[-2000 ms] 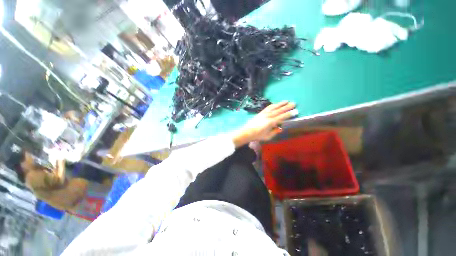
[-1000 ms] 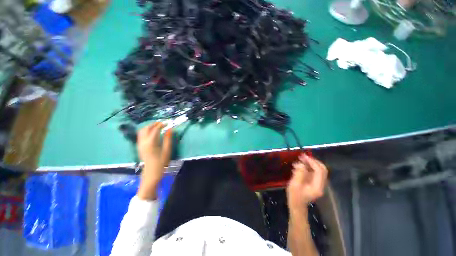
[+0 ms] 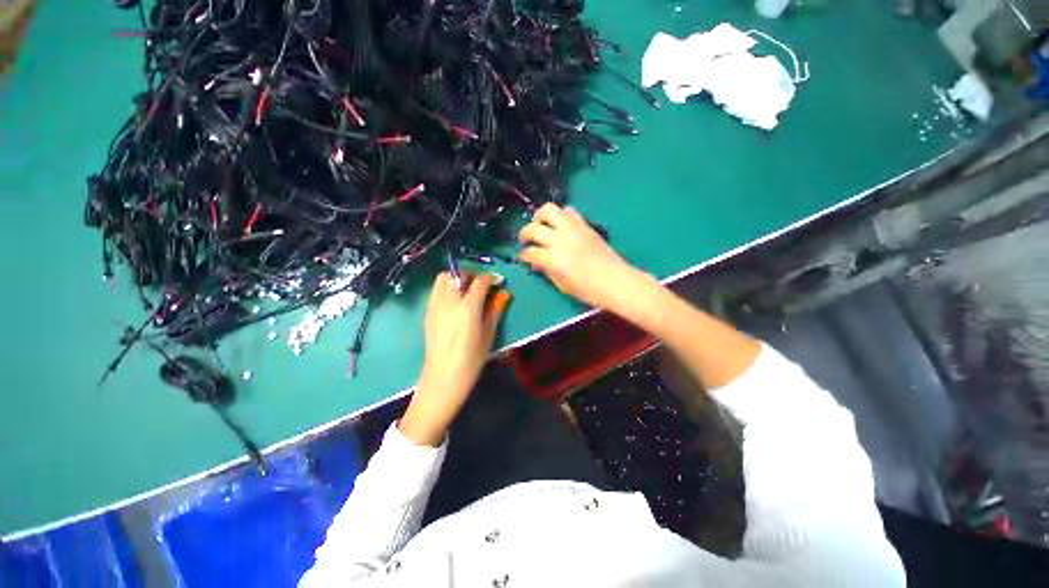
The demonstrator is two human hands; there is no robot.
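A tangled heap of black cables (image 3: pixel 345 126) with red sections and pale ends covers the green bench. My left hand (image 3: pixel 462 316) is at the heap's front edge, fingers closed on a dark cable end, with an orange tool (image 3: pixel 497 303) held in the same hand. My right hand (image 3: pixel 564 247) is just to the right, its fingertips pinched on a cable at the heap's edge. The fingertips hide the exact grip. Small white pieces (image 3: pixel 322 317) lie loose at the heap's front left.
A coiled black cable (image 3: pixel 196 379) lies at the front left, its tail over the bench edge. A crumpled white cloth (image 3: pixel 727 71) lies at the far right. Below the edge are a red basket (image 3: pixel 581 354), a carton of black parts (image 3: pixel 656 442) and blue bins (image 3: pixel 259 517).
My left hand has moved right from the white pieces to the heap's front right. My right hand has come up from below the bench edge onto the cables. The coiled cable now shows uncovered.
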